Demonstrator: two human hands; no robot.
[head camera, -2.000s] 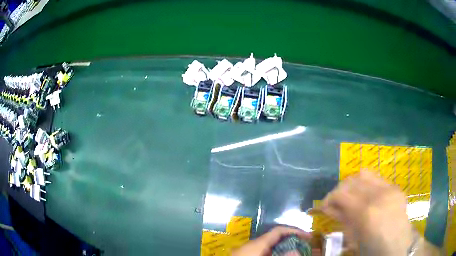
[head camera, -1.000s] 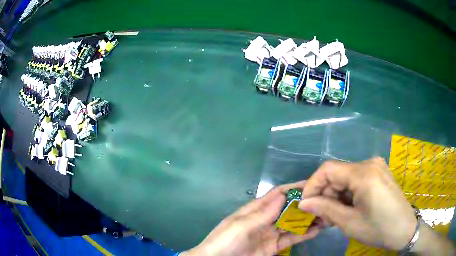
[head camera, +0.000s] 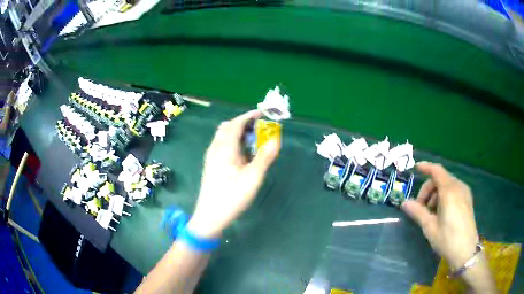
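My left hand (head camera: 232, 166) holds a circuit board assembly with a yellow insulating pad (head camera: 268, 134) facing me, between thumb and fingers. Its white plug end (head camera: 275, 105) sticks up above the fingers, near the mat's far edge. My right hand (head camera: 445, 209) is at the right end of a short row of finished units (head camera: 377, 186), thumb and index finger apart beside the rightmost unit. I cannot tell if they touch it. The units in the row stand side by side, white plug ends pointing away.
Waiting units (head camera: 92, 184) lie in rows and a heap on a black mat at left. Yellow adhesive sheets (head camera: 505, 267) are at lower right, partly behind my right wrist. A clear film (head camera: 368, 252) lies left of them. A bright green strip (head camera: 230, 69) runs beyond the green mat.
The yellow-padded board has moved up and left in my left hand. My right hand has let go of it and moved right to the row. The view has shifted.
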